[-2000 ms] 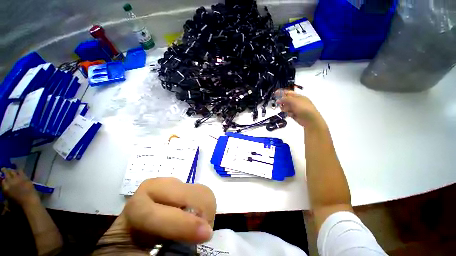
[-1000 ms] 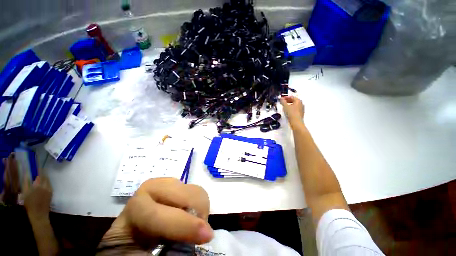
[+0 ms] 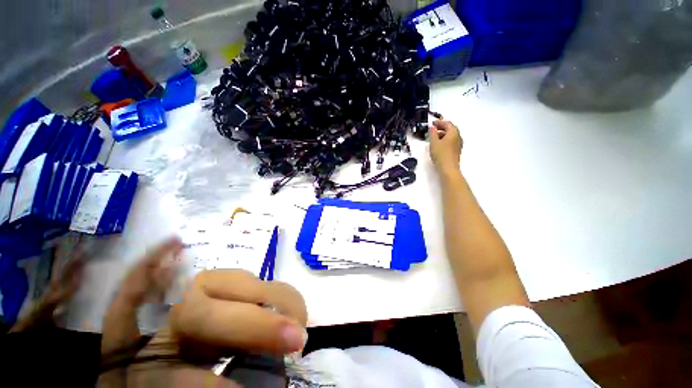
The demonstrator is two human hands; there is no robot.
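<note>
My right hand is at the right edge of the heap of black cables, fingertips pinched on a small black cable end. My left hand is a large closed fist close to the camera, over a small dark object that is mostly hidden. A stack of white-and-blue cards with a cable picture lies at centre. Two coiled black cables lie between heap and stack. White printed boxes with blue edges lie left of the stack, partly covered by hands.
Another person's blurred hand is beside my left fist. Leaning blue-and-white packs stand at left. A clear plastic bag, blue tray and bottles are back left. Blue box and grey bag are back right.
My right hand has moved from over the heap's front right to its right edge, fingers now pinched. The other person's hand has come in from the left beside my fist. The view has shifted slightly.
</note>
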